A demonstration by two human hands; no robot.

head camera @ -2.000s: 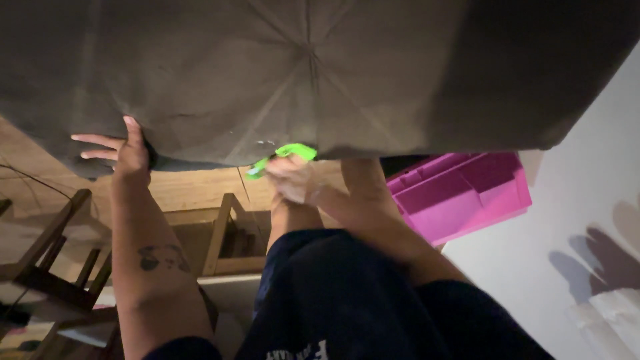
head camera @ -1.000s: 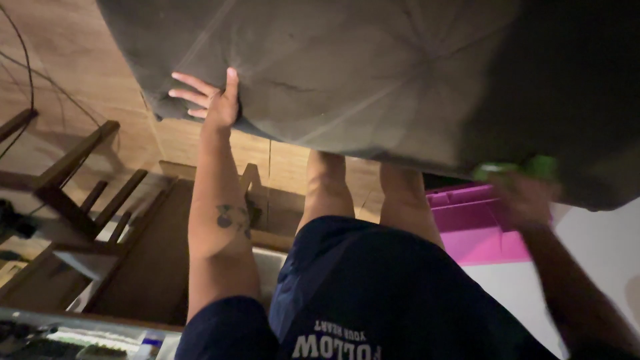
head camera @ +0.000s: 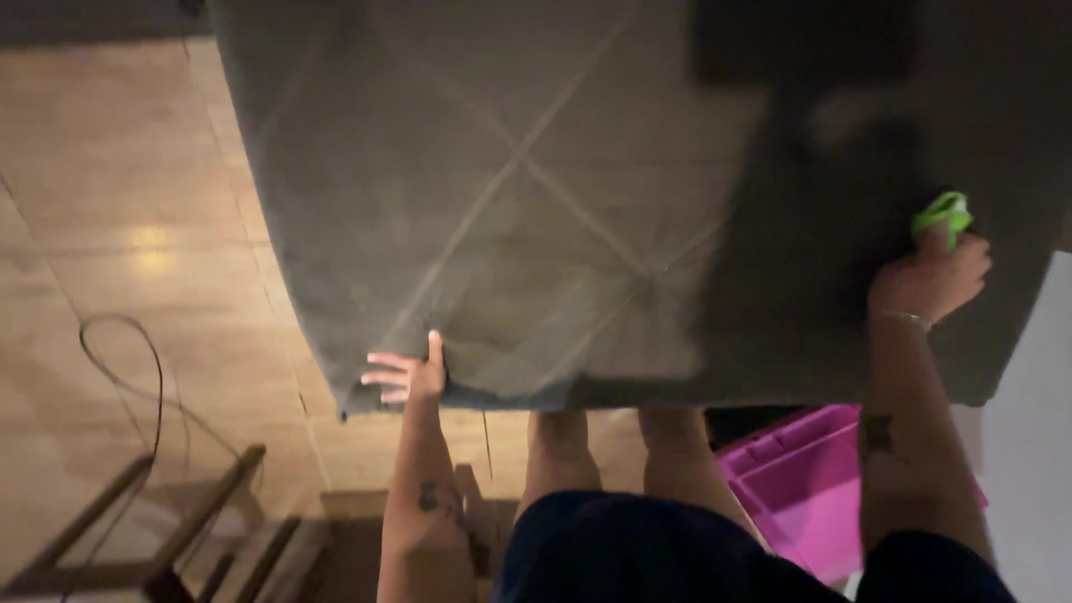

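Note:
A large dark grey fabric-covered surface [head camera: 502, 251], with diagonal seam lines meeting at tufted points, spreads in front of me. Near its front left edge my left hand [head camera: 419, 373] rests on the fabric, fingers spread, holding nothing. Over on the right side, in shadow, my right hand [head camera: 934, 272] is closed on a bright green cloth [head camera: 945, 219] at the fabric surface. A thin band circles my right wrist. The part of the cloth under my fingers is hidden.
Below the front edge, by my legs, is a pink plastic container [head camera: 796, 494]. Wooden furniture frames [head camera: 201, 511] stand at the lower left, and a dark cable [head camera: 159, 377] loops across the wood-look floor [head camera: 126, 209]. A pale surface [head camera: 1034, 419] lies at the right.
My right hand, with the green cloth, has moved from the middle of the front edge to the right, then farther in from that edge. My left hand stays by the front left edge.

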